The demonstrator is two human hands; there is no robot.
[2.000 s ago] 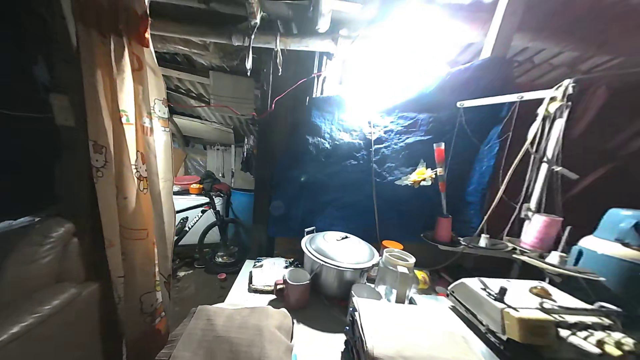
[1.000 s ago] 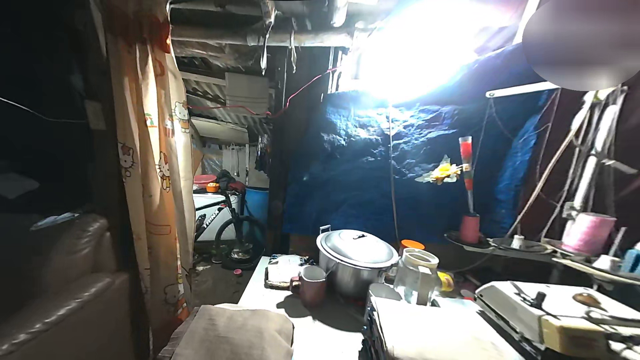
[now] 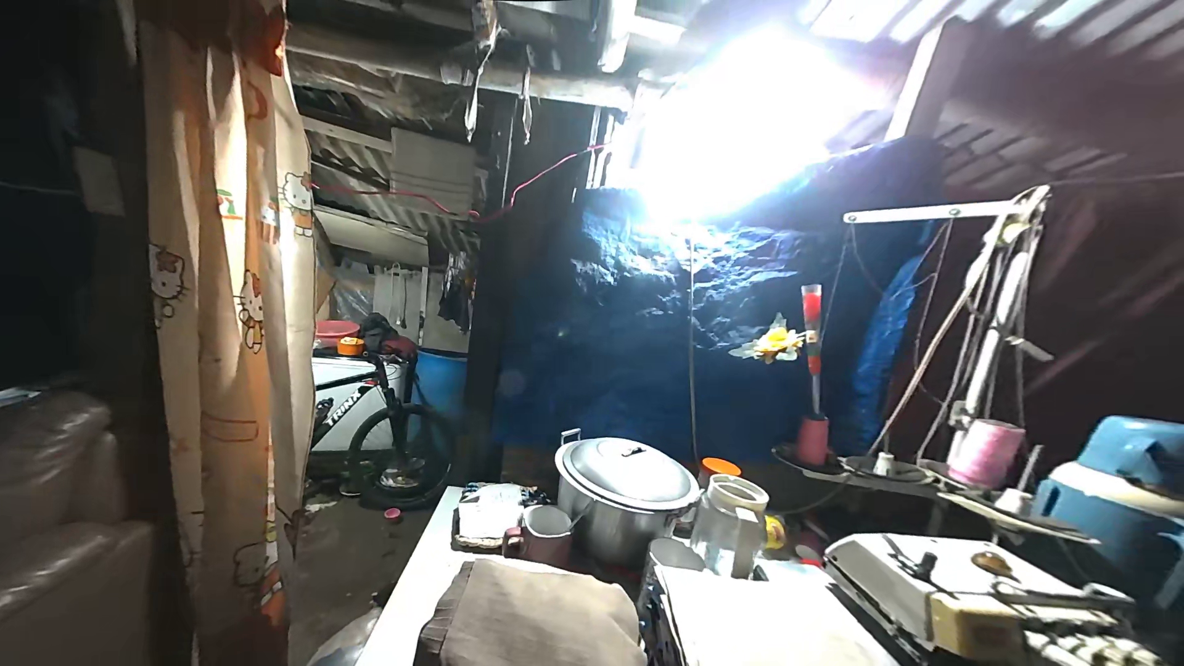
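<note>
Neither my left hand nor my right hand shows in the head view. Nearest to me at the bottom middle lies a folded brown cloth [image 3: 536, 615] on a white table [image 3: 416, 573]. To its right is a stack with a pale top [image 3: 768, 620]. Behind the cloth stand a mug [image 3: 544, 536] and a lidded aluminium pot [image 3: 624, 504]. A clear jug [image 3: 731, 527] stands right of the pot. On the right is the white head of an overlock sewing machine [image 3: 925, 573], with a pink thread cone [image 3: 986, 453] on the thread stand behind it.
A patterned curtain [image 3: 231, 370] hangs at the left beside a padded brown seat [image 3: 74, 546]. Beyond it, a bicycle [image 3: 393, 444] stands by a blue barrel [image 3: 439, 388]. A blue tarpaulin [image 3: 629, 370] covers the back wall. A blue jug-like container [image 3: 1110, 499] is at the far right.
A blurred round shape at the upper right one second ago is gone from view. The things on the table have not plainly moved.
</note>
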